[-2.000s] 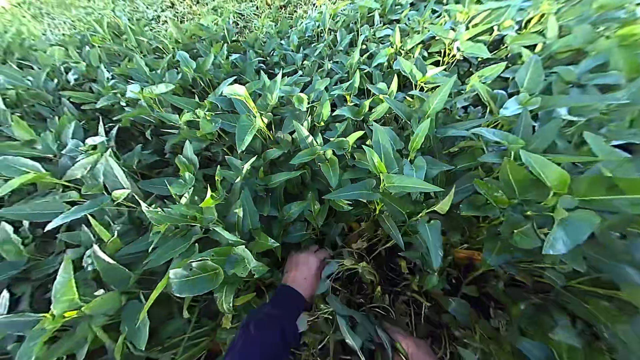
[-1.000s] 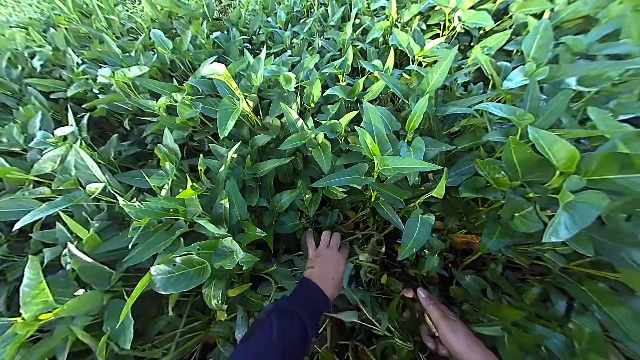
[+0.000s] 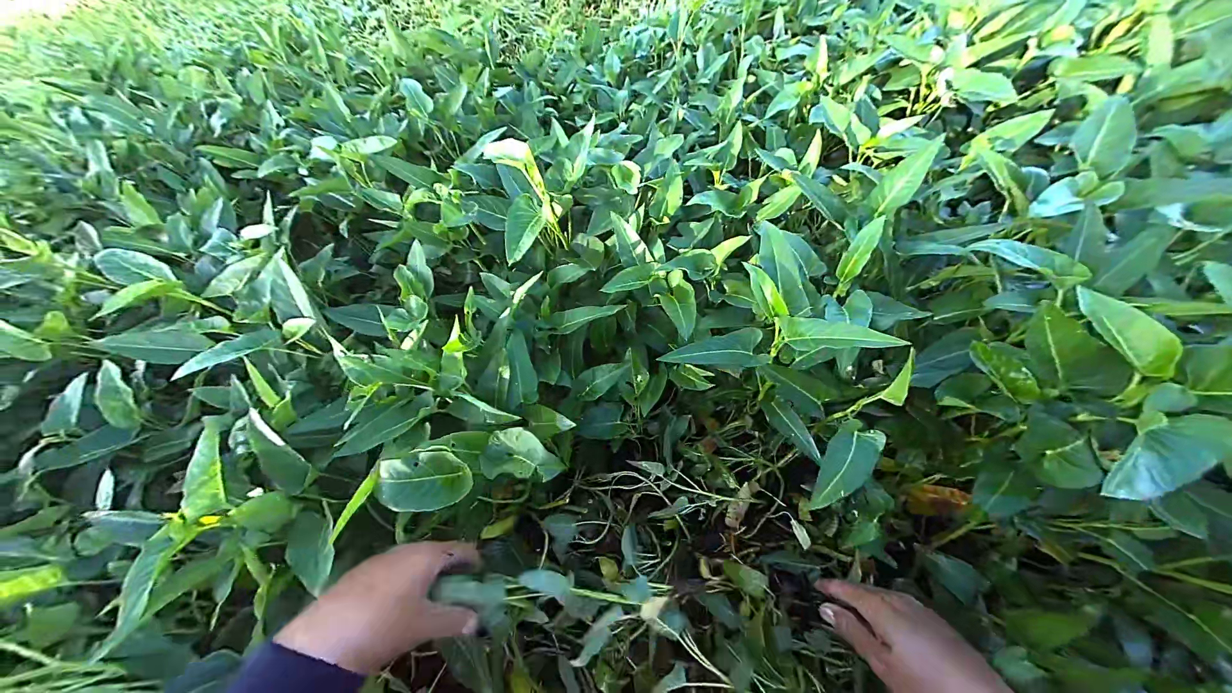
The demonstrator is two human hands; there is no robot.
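Observation:
At the lower left, my left hand point(image 3: 385, 604), in a dark blue sleeve point(image 3: 294, 670), has its thumb and fingers apart. Blurred leaves lie between them, and a leafy green stem point(image 3: 587, 594) stretches rightward from there; no firm grip on it shows. My right hand point(image 3: 910, 637) is low on the right, its fingertips at the dark gap among the stems. Whether anything is in its palm is hidden. Between the hands are thin tangled stems point(image 3: 674, 500) and loose-looking leaves, some yellowed.
Dense leafy green plants point(image 3: 577, 318) with arrow-shaped leaves surround the hands on the far side and both flanks. Broad leaves point(image 3: 1169, 452) stand at the right, and a brown withered leaf point(image 3: 936, 499) lies low near the right hand.
My left hand has moved left from the middle of the low plants, where it was one second ago. My right hand, barely visible two seconds ago, now shows more fully.

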